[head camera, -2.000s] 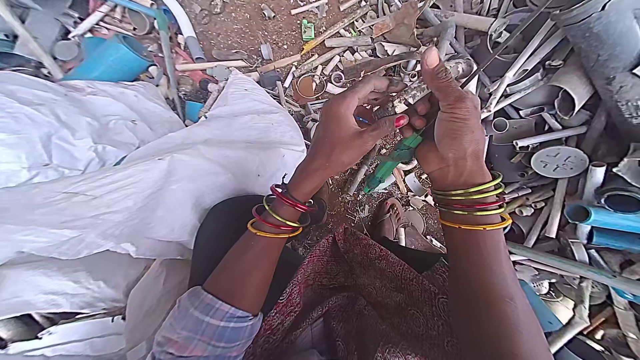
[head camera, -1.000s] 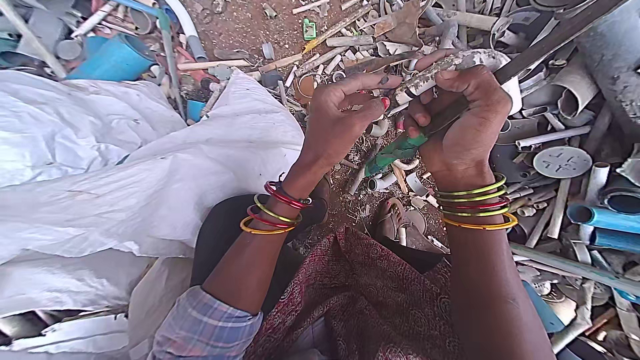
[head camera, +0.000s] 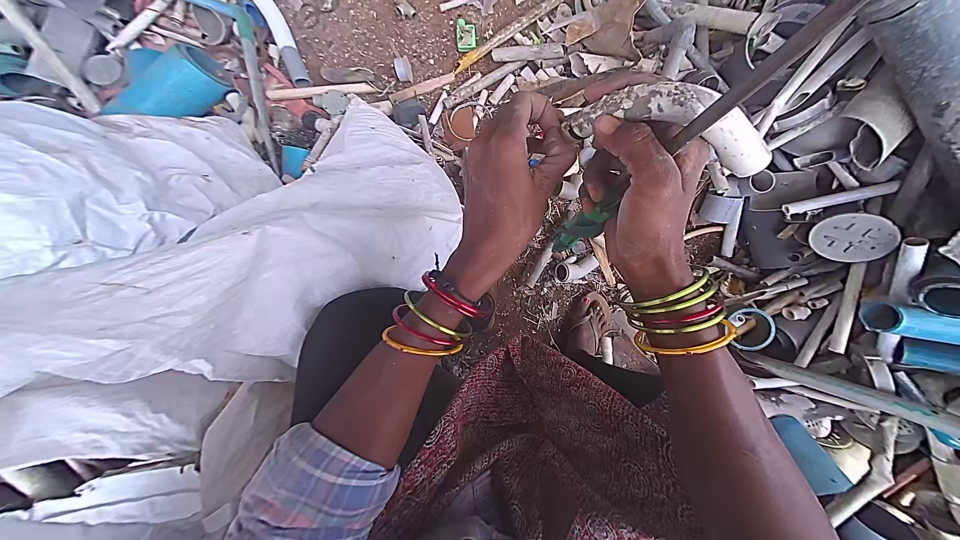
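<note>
My right hand (head camera: 645, 187) is closed around a long dark blade (head camera: 757, 75) with a green wrapped handle (head camera: 581, 229), and its thumb and fingers also steady a dirty white curved plastic pipe (head camera: 667, 105). The blade points up and to the right, crossing over the pipe. My left hand (head camera: 514, 165) is at the pipe's left end, its thumb and forefinger bent close to the opening. Whether those fingertips pinch something there cannot be made out. A small blue spot shows between the left fingers.
White sacks (head camera: 225, 247) lie on the left. Plastic pipe scraps are heaped to the right, among them a round grey cap (head camera: 854, 238) and blue pipes (head camera: 907, 319). A large grey pipe (head camera: 922, 82) stands at upper right. A blue pipe piece (head camera: 172, 79) lies at upper left.
The blade and the curved pipe show more fully above my right hand than two seconds ago. My left hand has shifted, with its fingers now bent at the pipe's end.
</note>
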